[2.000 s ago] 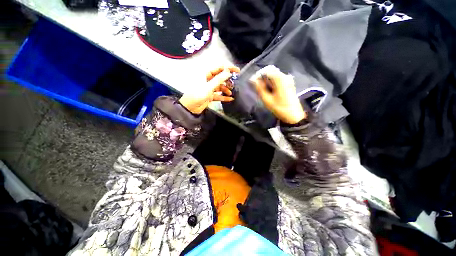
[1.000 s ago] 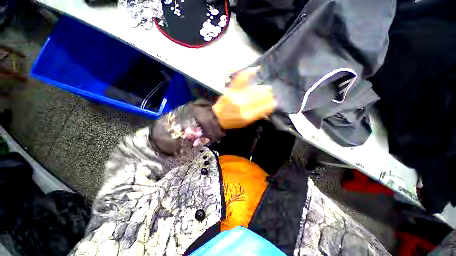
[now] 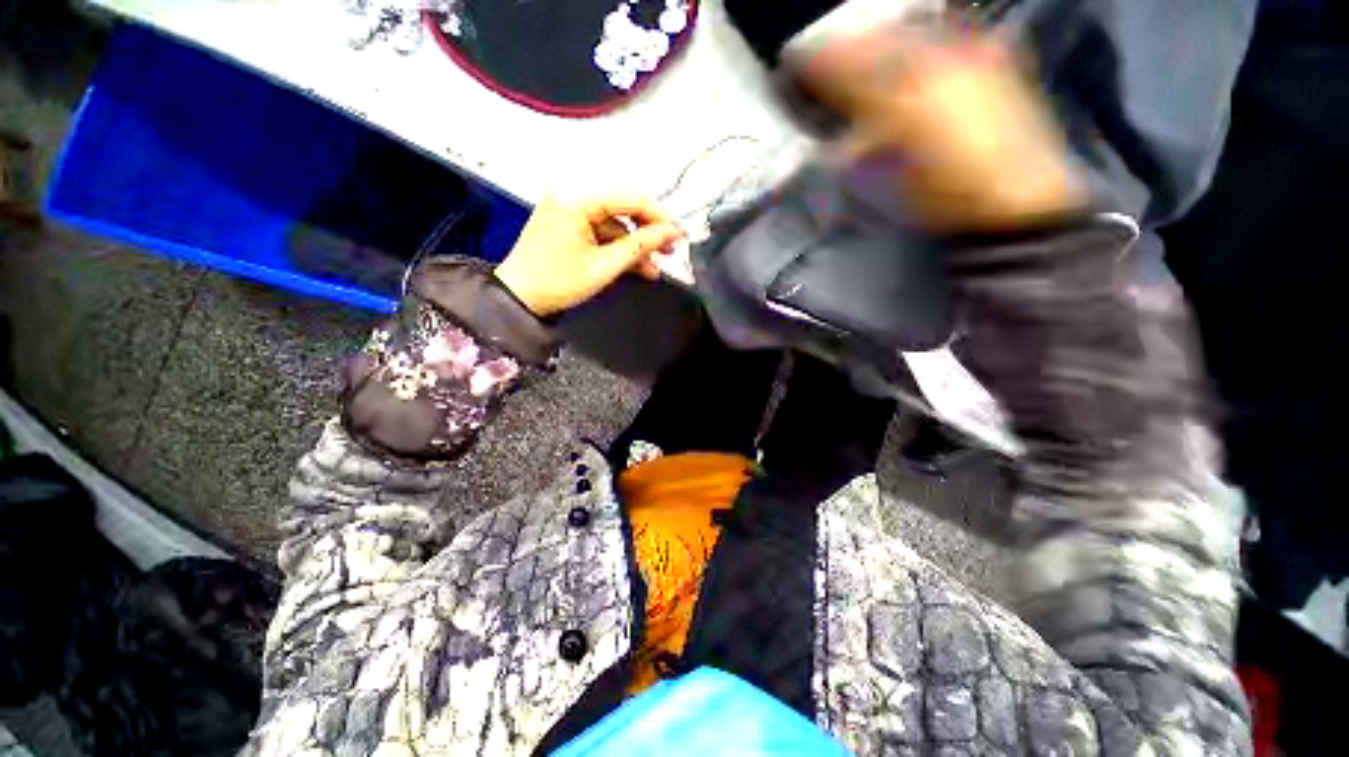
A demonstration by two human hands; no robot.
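Note:
The grey garment (image 3: 836,274) lies over the table edge in the middle and runs up to the right, with a thin white line on its lower fold. My left hand (image 3: 592,255) is left of it at the table edge, thumb and index finger close together; whether a small thing is between them is unclear. A fine dark curved line, possibly thread (image 3: 710,155), lies against the white table above these fingertips. My right hand (image 3: 962,133) is strongly blurred above the garment's upper part; its fingers and anything in them cannot be made out.
The white table (image 3: 355,74) crosses from upper left. A black floral item with a red rim (image 3: 555,67) lies on it at the top. A blue bin (image 3: 222,178) stands below the table at left. Black garments (image 3: 1287,296) are piled at right.
My hands, close together or overlapping a second ago, are now apart. My right hand has moved up and right; my left hand is left of the garment. The garment's folds have shifted.

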